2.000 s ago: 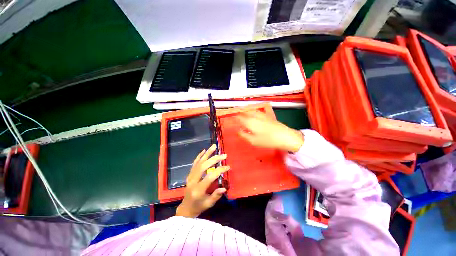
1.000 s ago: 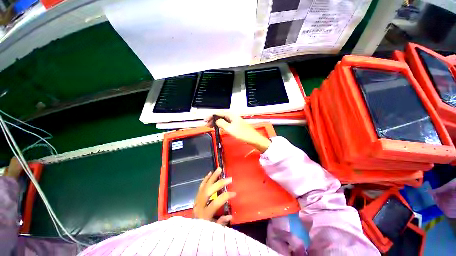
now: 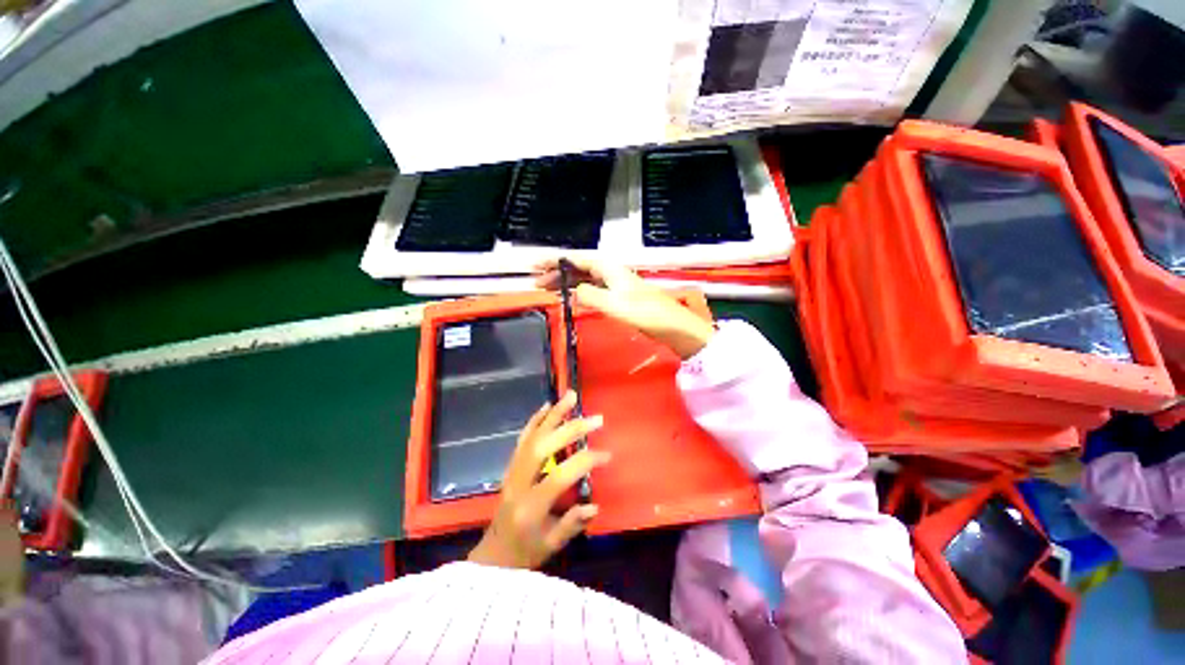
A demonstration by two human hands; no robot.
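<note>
A tablet [image 3: 571,377] stands edge-on over a red multi-slot foam tray [image 3: 669,448], seen as a thin black bar. My left hand [image 3: 537,483] holds its lower end, fingers on both sides. My right hand [image 3: 617,299] holds its upper end, fingertips at the top. Another tablet [image 3: 491,403] lies in the tray's left slot, with a pale label near its top left corner. The tray's right part is bare red. The faces of the held tablet cannot be seen.
Behind, a white three-slot foam tray [image 3: 386,247] holds three dark tablets with text lines. A tall stack of red trays [image 3: 910,279] stands at right. Another red tray [image 3: 82,448] lies at far left behind hanging white cables [image 3: 98,448]. Paper sheets [image 3: 520,65] hang above.
My right hand was blurred over the bare right part of the tray and is now at the tablet's upper end. The tablet looks more upright. My left hand stays at the lower end.
</note>
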